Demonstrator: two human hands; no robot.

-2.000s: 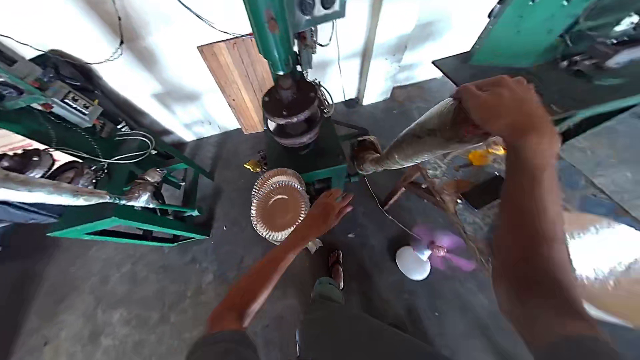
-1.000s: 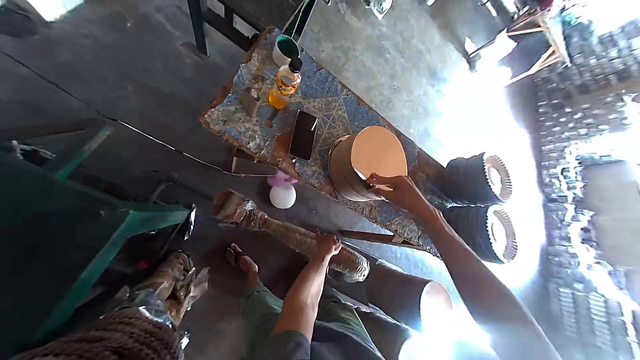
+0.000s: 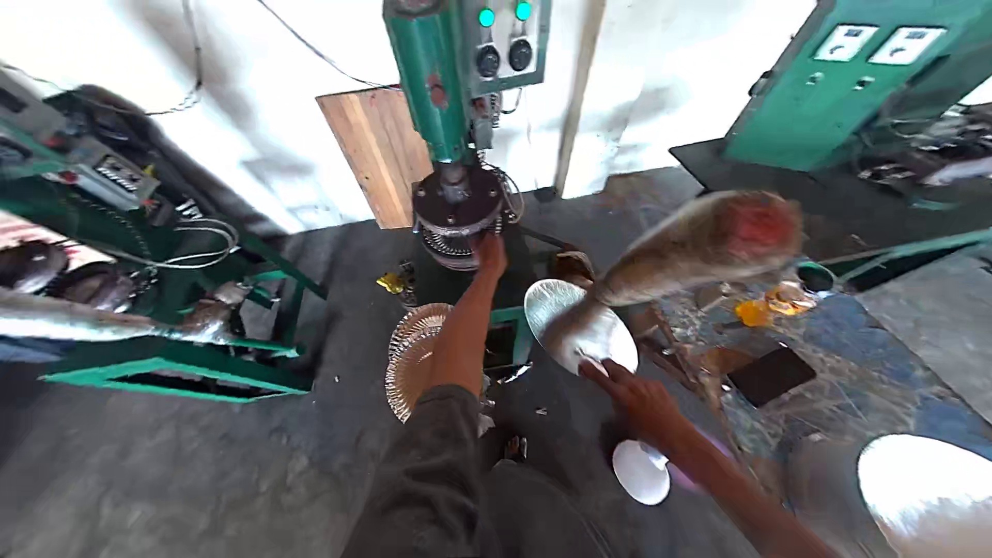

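My left hand (image 3: 490, 254) reaches to the die of a green press (image 3: 459, 205), at the right edge of a fluted plate (image 3: 449, 244) under the upper die. Whether its fingers grip that plate cannot be made out. Lower right of the press, my right hand (image 3: 632, 391) pinches the lower edge of a flat, shiny silver disc (image 3: 577, 329), which is tilted. A long lever with a wrapped, red-tipped end (image 3: 697, 240) stands out to the right, above the disc. Fluted plates (image 3: 411, 364) lie stacked below the press, partly behind my left forearm.
At right, a worn table holds a dark phone (image 3: 772, 377) and a stack topped by a silver disc (image 3: 930, 488). A small fan (image 3: 642, 471) is near my right forearm. Green machines flank the press; the left one has a green frame (image 3: 178, 376).
My right hand has moved from the stack on the table to near the press, with a disc in it. My left hand has left the wrapped lever and is at the die. The view has swung back to the press.
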